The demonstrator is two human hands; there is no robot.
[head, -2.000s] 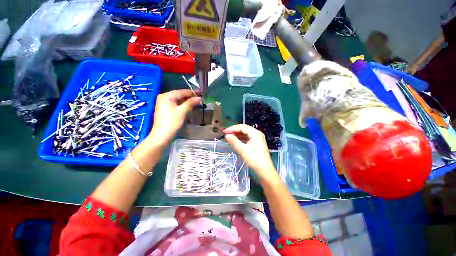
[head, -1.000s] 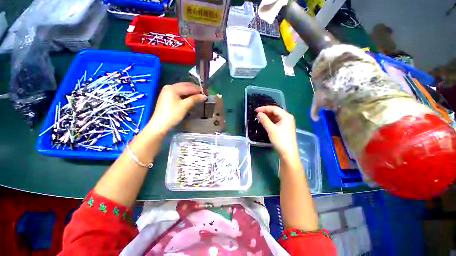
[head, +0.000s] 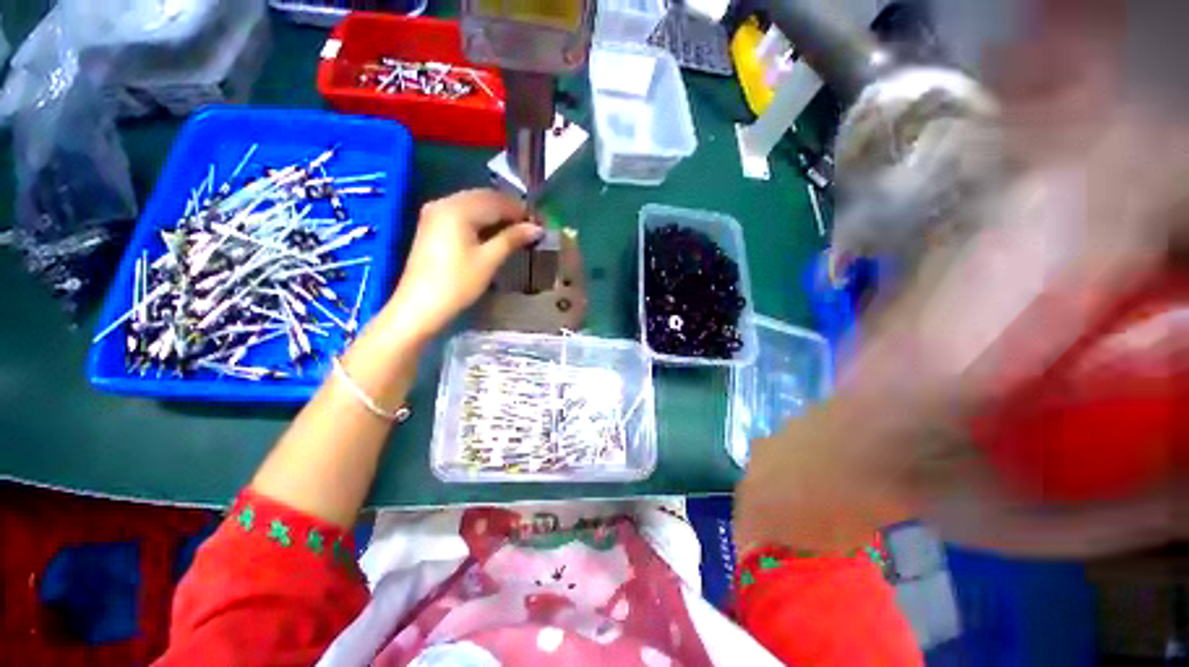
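My left hand (head: 456, 254) is beside the ram (head: 527, 143), thumb and forefinger pinched at its lower end on a thin shaft, mostly hidden by the fingers. The steel fixture (head: 543, 267) sits just below the fingertips. My right hand (head: 958, 365) is a large blur at the right, over the press lever (head: 913, 143) and its red ball knob (head: 1089, 404); its fingers and grip cannot be made out. The clear tub of shafts (head: 541, 472) is in front of the fixture. The clear tub of black rings (head: 691, 293) is right of it.
A blue tray (head: 111, 352) heaped with shafts is at the left, with a plastic bag (head: 65, 156) beyond. A red tray (head: 346, 85) and a clear tub (head: 639, 117) are behind. A clear lid (head: 782, 365) lies right of the rings, partly hidden by my right arm.
My right hand has moved from the fixture to the ring tub, then up and right to the lever. My left hand stays at the ram. The view has shifted, so the bench things appear higher.
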